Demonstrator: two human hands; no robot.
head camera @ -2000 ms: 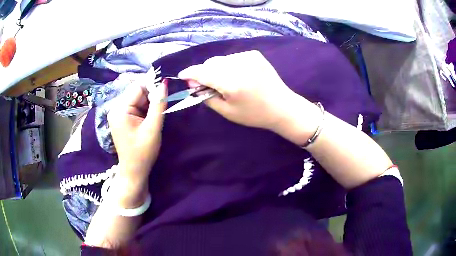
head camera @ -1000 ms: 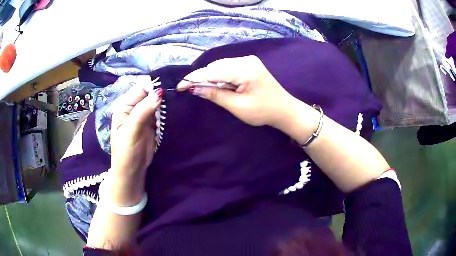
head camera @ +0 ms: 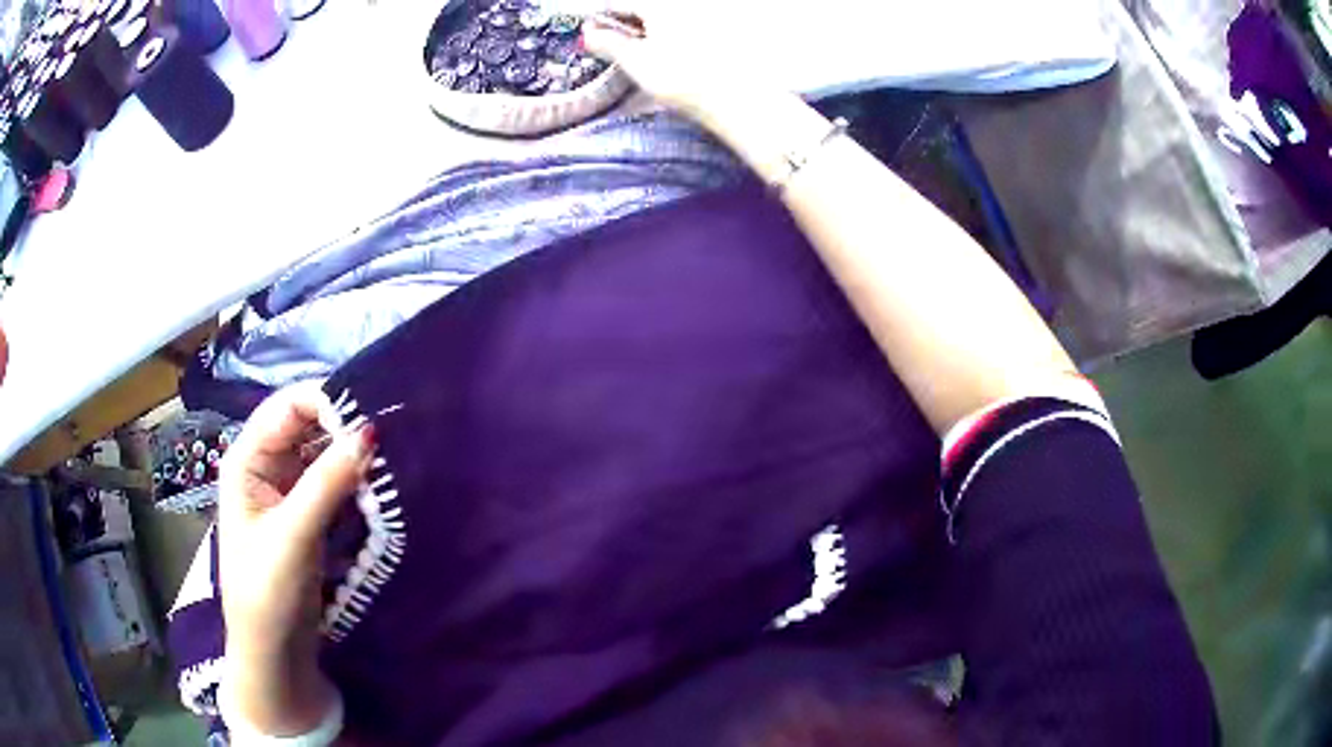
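Observation:
The dark purple garment point(head camera: 614, 394) lies over my lap, with its grey-lavender lining point(head camera: 482, 219) folded towards the table. My left hand point(head camera: 285, 525) pinches the garment's edge at the white looped trim point(head camera: 377, 547). A very thin needle point(head camera: 383, 415) sticks out at my left fingertips. My right hand point(head camera: 625, 47) is at the right rim of the round button dish point(head camera: 529, 114), which holds many dark buttons point(head camera: 511, 47). Part of the snips shows at my right fingers. Whether a button is between those fingers cannot be seen.
The white tabletop point(head camera: 314, 175) runs across the top. Thread spools point(head camera: 183, 91) stand at the upper left. A wooden drawer point(head camera: 110, 409) is below the table edge. A grey-brown cloth-lined bin point(head camera: 1096, 219) is at the right, with purple pieces on it. The green floor point(head camera: 1242, 511) shows.
My right hand has moved from the garment edge up to the button dish. The view has shifted, showing the dish and spools. My left hand still holds the trimmed edge.

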